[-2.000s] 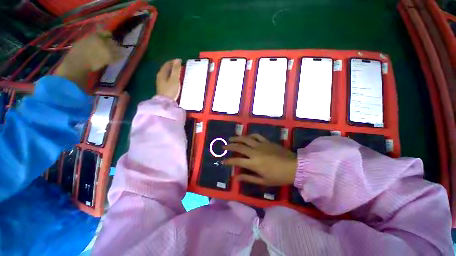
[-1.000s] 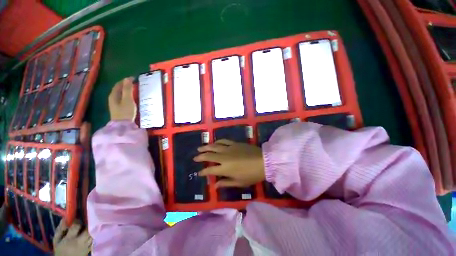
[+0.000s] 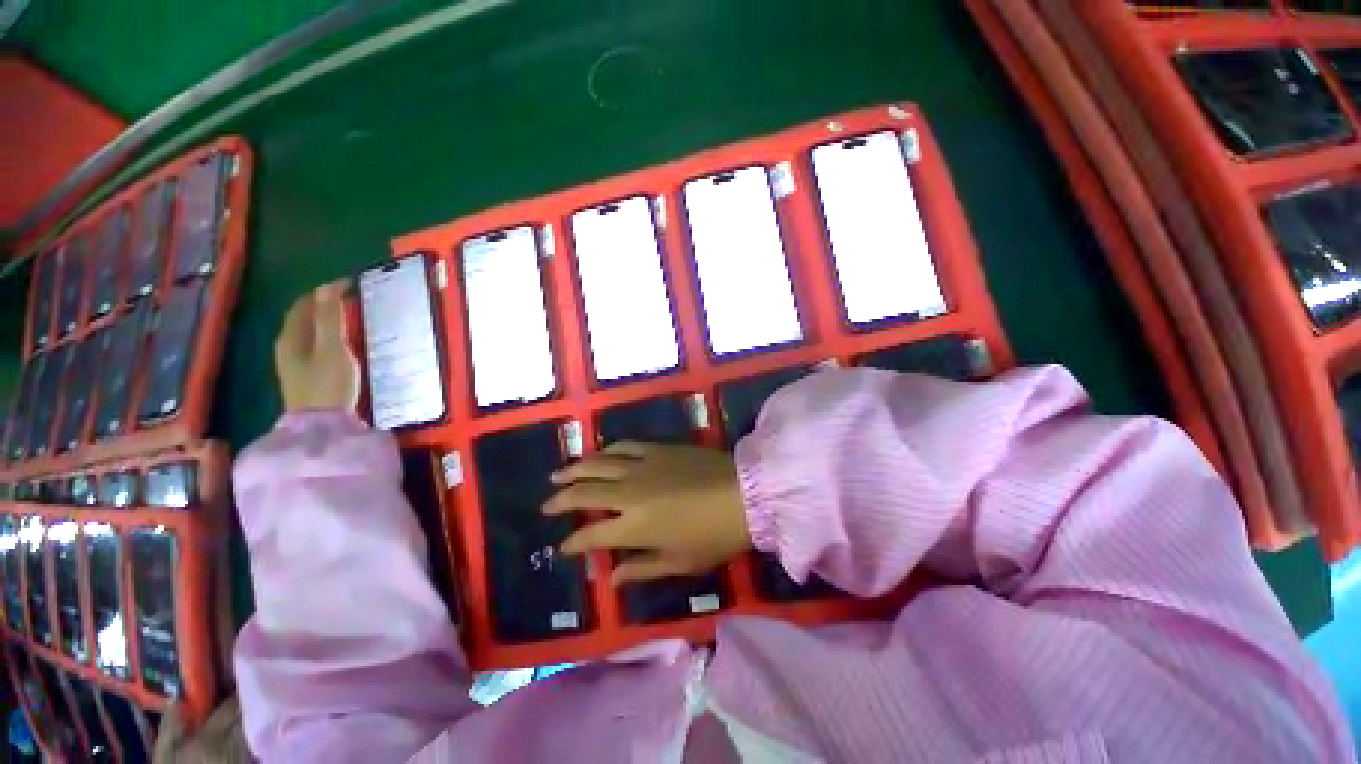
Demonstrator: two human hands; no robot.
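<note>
A red-orange foam tray [image 3: 672,391] lies in front of me with two rows of smartphones. The back row glows white; its leftmost phone [image 3: 400,343] shows faint text lines. The front row is dark; one dark phone [image 3: 523,508] shows pale "59"-like characters. My left hand [image 3: 317,351] rests at the tray's left edge beside the leftmost phone; its grip is partly hidden. My right hand [image 3: 657,508] is spread, palm down, over the second and third front phones, holding nothing. My right sleeve covers part of the front row.
More phone trays [image 3: 224,284] lie on the left, with another stack [image 3: 202,597] below them. A person's hand [image 3: 202,737] shows at the bottom left. Stacked red trays [image 3: 1149,284] stand at the right. A metal rail [image 3: 284,93] runs behind the green bench.
The view has shifted, so my tray sits further left and tilted. The ring on the dark phone has given way to "59"-like characters. The blue-sleeved arm at left has withdrawn.
</note>
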